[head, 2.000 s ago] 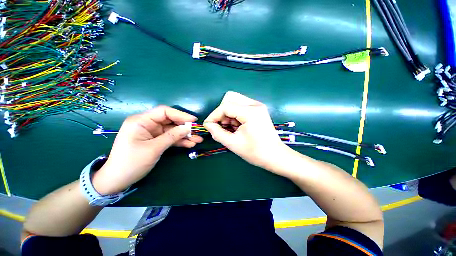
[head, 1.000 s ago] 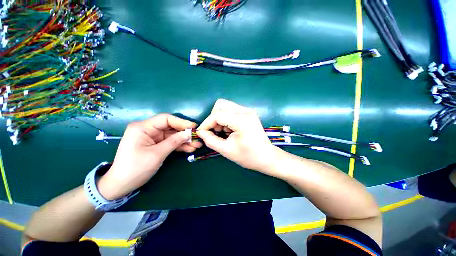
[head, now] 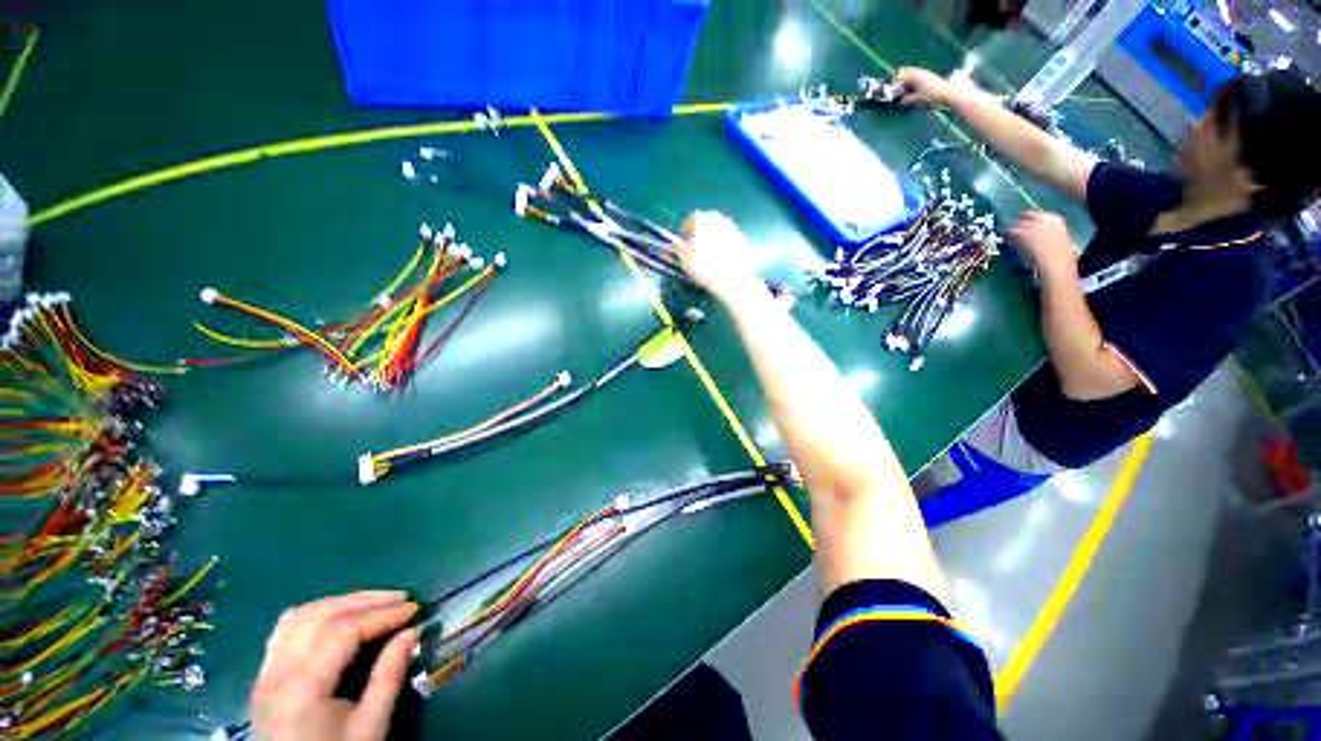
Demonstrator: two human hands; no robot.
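My left hand (head: pixel 336 663) is at the lower left, thumb and index fingertips close together on a dark wire at the left end of the harnesses. The harnesses in progress (head: pixel 580 543), with coloured wires and dark sheathed cables, run up and right from it to the yellow line. My right hand (head: pixel 720 258) reaches far forward, its fingers closed on the sheathed cable bundle (head: pixel 616 229); the fingertips are partly hidden. A separate harness (head: pixel 500 426) with a yellow-green label tag (head: pixel 661 348) lies above the harnesses in progress.
Pre-wired coloured leads (head: pixel 87 507) are heaped at left; a smaller lead bundle (head: pixel 399 326) lies upper left of centre. A blue parts bin (head: pixel 514 51) stands at the far side. A blue-rimmed tray (head: pixel 790 181) and dark cable pile (head: pixel 927 261) lie near a coworker (head: pixel 1159 304) at right.
The view has turned right and up. My right hand has left the connector area and reached out to the sheathed cable bundle. My left hand now sits at the lower left, by the harness ends.
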